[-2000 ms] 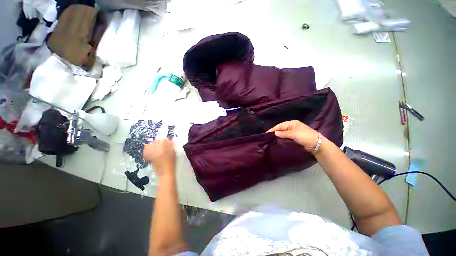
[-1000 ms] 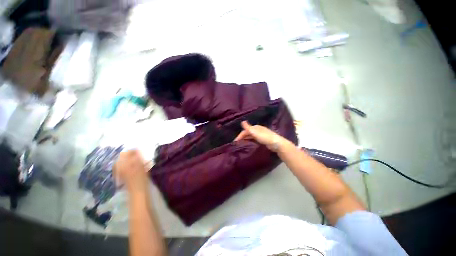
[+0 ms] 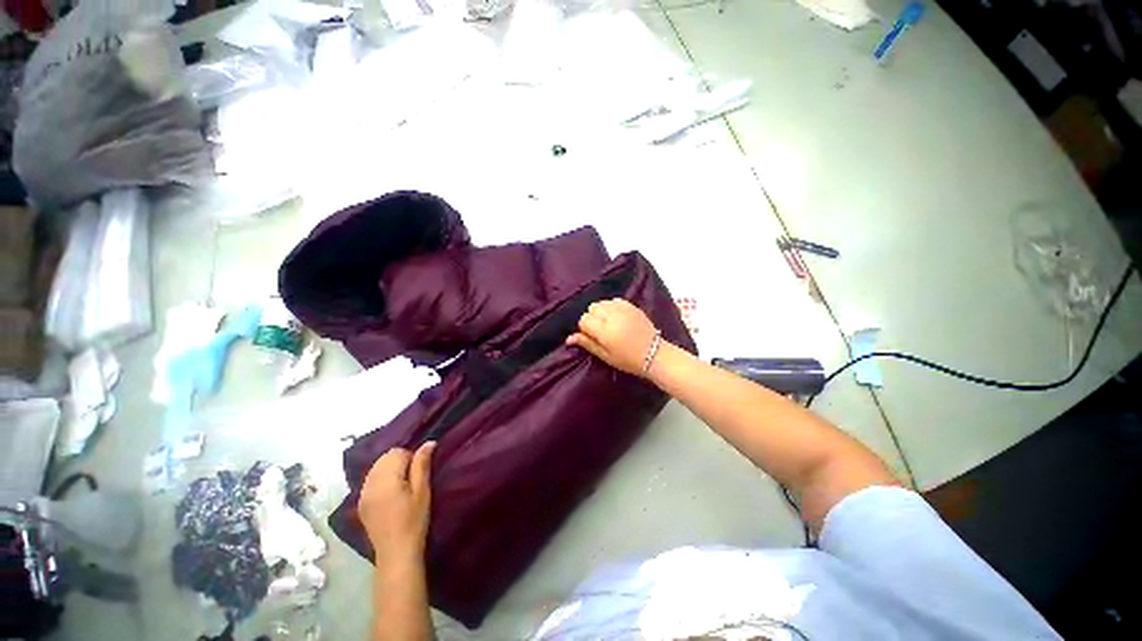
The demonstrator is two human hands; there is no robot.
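Note:
A maroon quilted puffer jacket (image 3: 539,457) lies folded on the table, its black-lined hood (image 3: 363,263) at the far left. My left hand (image 3: 396,498) grips the near-left part of the jacket's edge beside the dark opening. My right hand (image 3: 616,336) is closed on the same edge farther right, near the jacket's far end. The edge runs between both hands. A dark hair dryer (image 3: 774,374) lies on the table right of the jacket, partly behind my right forearm.
A black cord (image 3: 989,379) curves to the right. Black-and-white scraps (image 3: 226,532) lie left of the jacket. A teal roll (image 3: 278,337) sits by the hood. Small snips (image 3: 814,248) lie near the table seam. A grey plastic bag (image 3: 107,107) is at the far left, with clear bags beyond.
My left hand has come from the left, over the scraps, onto the jacket and taken its edge. My right hand still holds the edge. The view has shifted, so the jacket appears farther left.

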